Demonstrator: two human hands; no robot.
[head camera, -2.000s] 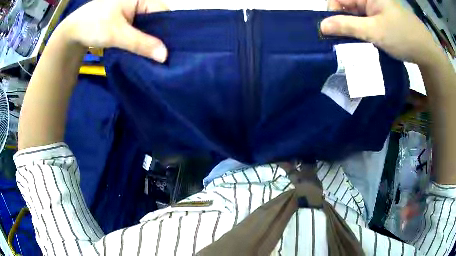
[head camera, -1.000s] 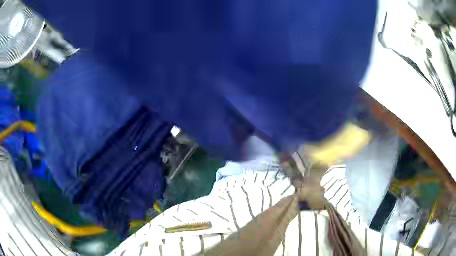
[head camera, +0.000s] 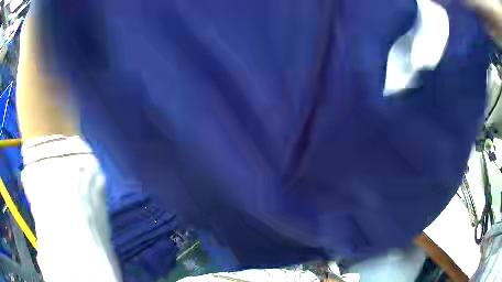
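A large navy garment (head camera: 236, 121) hangs close in front of me and fills most of the view, blurred by motion. A dark seam line runs down its middle. White labels (head camera: 421, 47) hang on its right part. My left forearm and sleeve show at the left, but my left hand is out of the picture or hidden behind the cloth. My right hand (head camera: 490, 12) is only a blurred sliver at the top right edge, by the garment's side; its fingers cannot be made out.
More folded navy cloth (head camera: 140, 226) lies at the lower left. A yellow bar (head camera: 16, 212) is at the left edge. A white table with a brown edge (head camera: 440, 259) shows at the lower right, with dark scissors-like loops (head camera: 484, 220) on it.
One second ago the blurred garment hid both hands and showed no labels. Now its labelled side faces me, it hangs lower, and the left forearm and a bit of the right hand show.
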